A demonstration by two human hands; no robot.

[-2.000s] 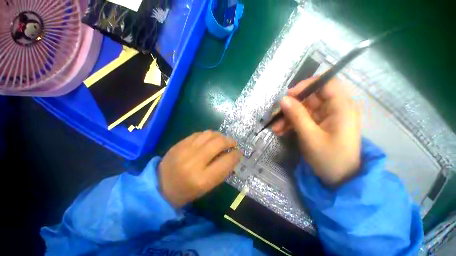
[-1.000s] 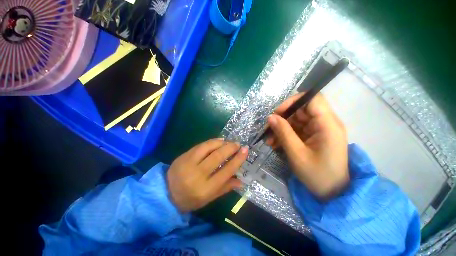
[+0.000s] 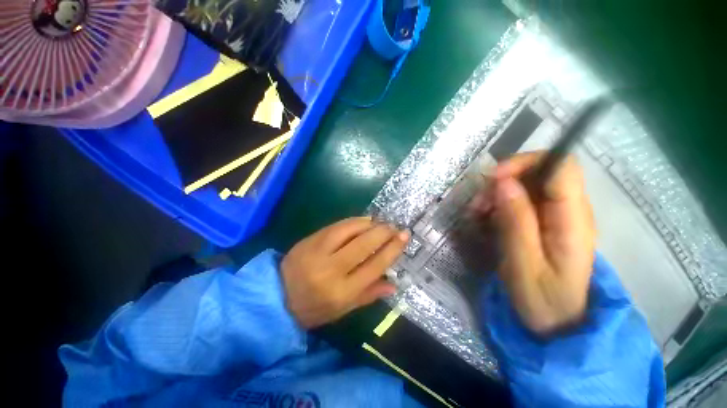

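A silver laptop bottom cover point(image 3: 630, 231) lies tilted on shiny bubble wrap point(image 3: 446, 147) at the right. My left hand point(image 3: 343, 271) rests at the cover's near left corner, its fingertips on the edge and holding nothing that shows. My right hand point(image 3: 546, 231) is above the vent holes and holds dark tweezers point(image 3: 579, 123), blurred, with the back end pointing up and right. The tweezer tip is too blurred to make out. A black liner sheet with yellow edges point(image 3: 422, 358) lies at the near edge, partly under the wrap.
A blue bin point(image 3: 227, 227) at the left holds black sheets with yellow strips point(image 3: 219, 131) and a patterned black packet point(image 3: 239, 24). A pink fan point(image 3: 76, 60) stands at it. A blue wrist strap point(image 3: 387, 36) hangs on its edge. Green bench surface point(image 3: 347, 151) lies between bin and wrap.
My right hand has lifted the tweezers from the corner beside my left fingers and moved right. My left hand stays at the corner. The whole view has shifted slightly.
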